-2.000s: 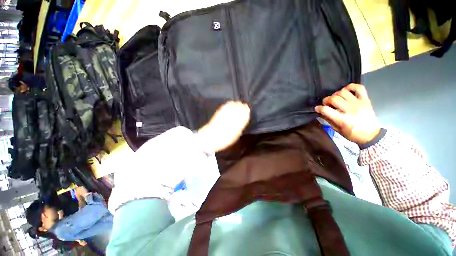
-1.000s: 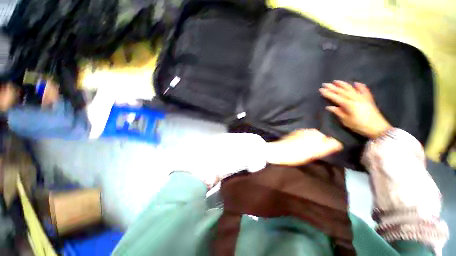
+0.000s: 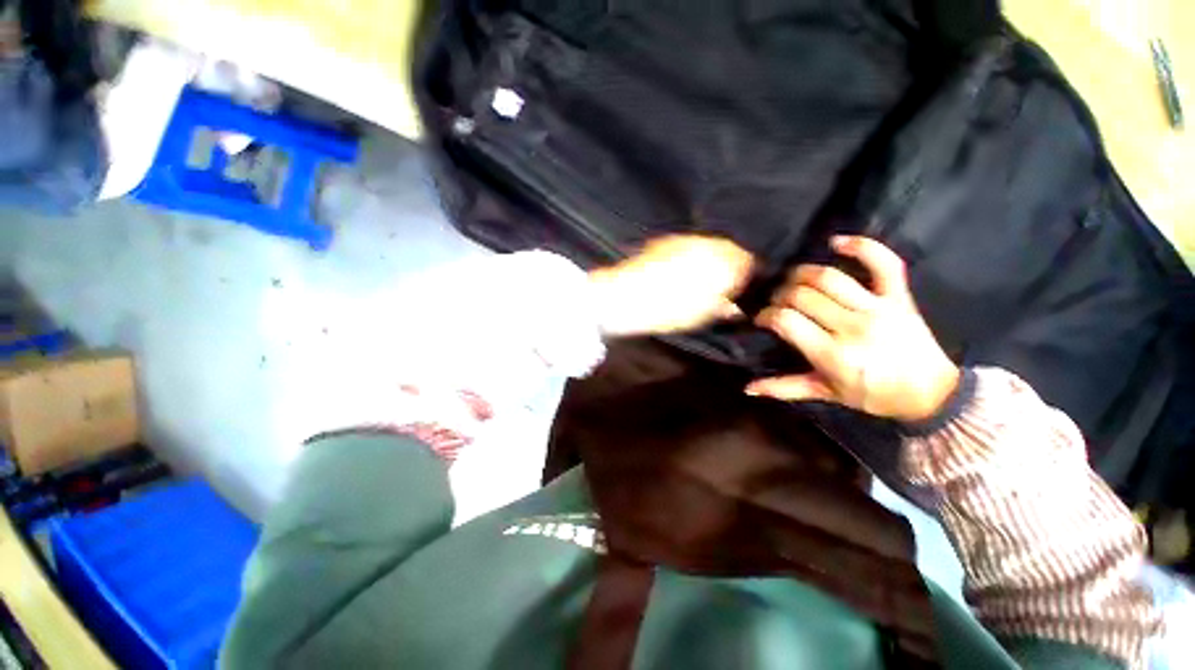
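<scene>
The backpack [image 3: 682, 118] lies open on the table with its black lining up. A small white label shows near its left end. My left hand [image 3: 675, 282] is at the bag's near edge, washed out by glare; whether its fingers grip anything cannot be told. My right hand [image 3: 865, 334] is just right of it with bent fingers, holding the bag's near edge around the fold between the two halves. The fingertips are partly hidden in the black fabric.
Thread snips [image 3: 1166, 81] lie on the yellow table [image 3: 1107, 33] at the far right. A blue stool [image 3: 243, 164] stands on the floor at the left. A cardboard box [image 3: 68, 408] and a blue bin [image 3: 170, 569] are at the lower left.
The view has shifted and the bag's opened halves now lie closer. My right hand has gone from flat on the lining to bent fingers at the near edge, beside my left hand.
</scene>
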